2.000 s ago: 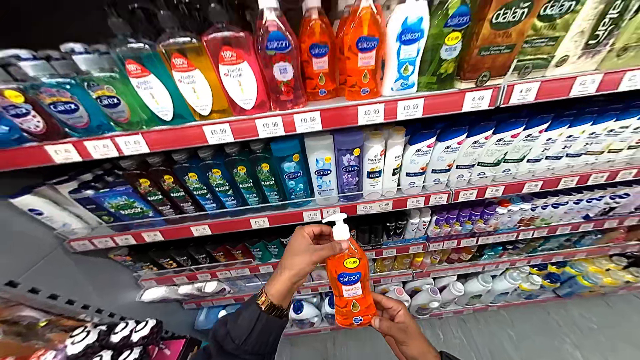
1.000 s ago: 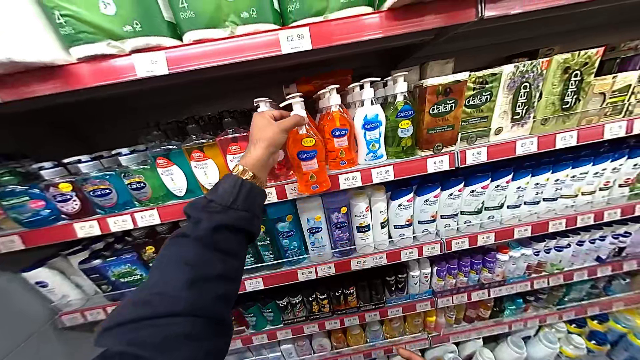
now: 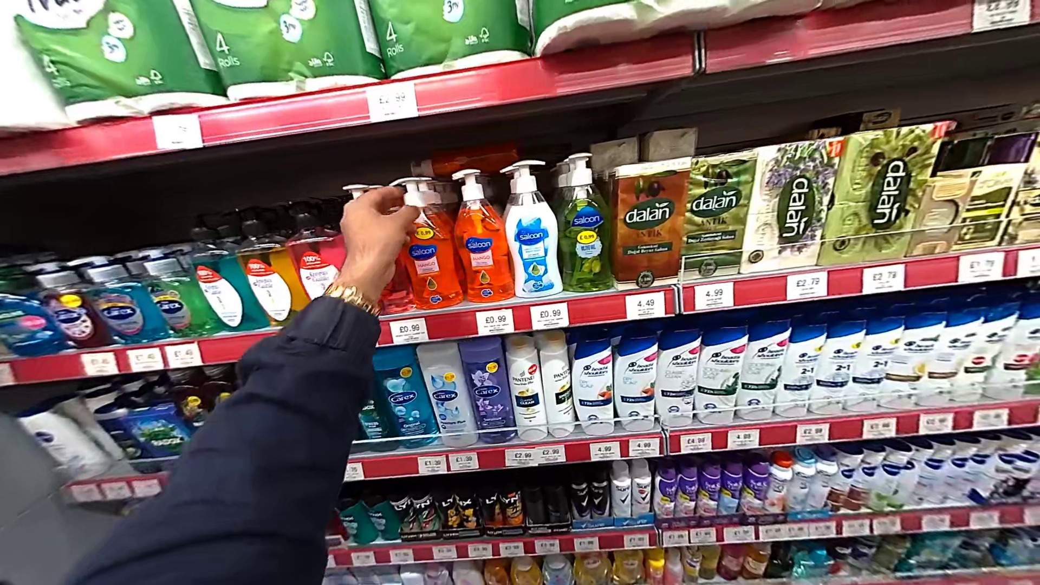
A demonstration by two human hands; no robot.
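Observation:
My left hand point(image 3: 375, 236), in a dark sleeve with a gold-coloured watch or bracelet, reaches up to the soap shelf. Its thumb and fingers are at the white pump top of an orange Saloon soap bottle point(image 3: 436, 260), which stands upright at the shelf's front. To the right stand another orange Saloon bottle point(image 3: 484, 252), a white one point(image 3: 532, 236) and a green one point(image 3: 587, 236). A red bottle point(image 3: 398, 288) is partly hidden behind the hand. My right hand is out of view.
A red shelf edge with price tags point(image 3: 585, 310) runs below the bottles. Green packs of rolls point(image 3: 284, 41) fill the shelf above. Carex bottles point(image 3: 122, 301) stand at the left, Dalan soap packs point(image 3: 650, 219) at the right, and shampoo bottles point(image 3: 593, 378) below.
The orange bottle was between both hands two seconds ago, then raised to the shelf front by my left hand. Now it stands upright in the row. My right hand has left the view.

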